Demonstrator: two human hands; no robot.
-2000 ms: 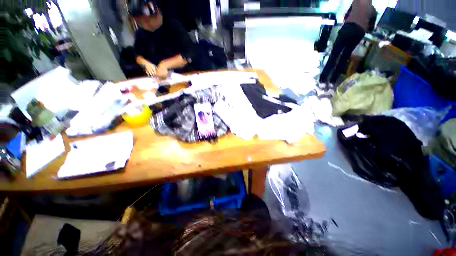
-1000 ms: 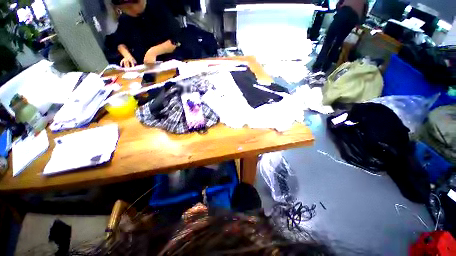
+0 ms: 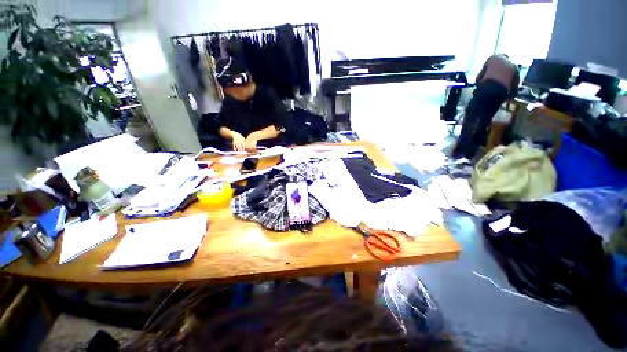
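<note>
Neither of my hands shows. Nearest in front of me is the orange-brown wooden table. Scissors with orange-red looped handles lie near its right front corner. A smartphone with a pinkish picture lies on a crumpled black-and-white plaid garment. To its right is white fabric with a flat black piece on top. A round yellow thing stands left of the plaid. Dark hair blurs the bottom edge of the view.
Papers and a notebook lie at the left. A person in black sits across the table, hands on white strips. Another person bends at the back right. A black bag and clear plastic are on the floor.
The view has tilted up, showing the clothes rail and plant. The scissors now lie on the table corner, where none showed before. The tangled cords on the floor no longer show clearly.
</note>
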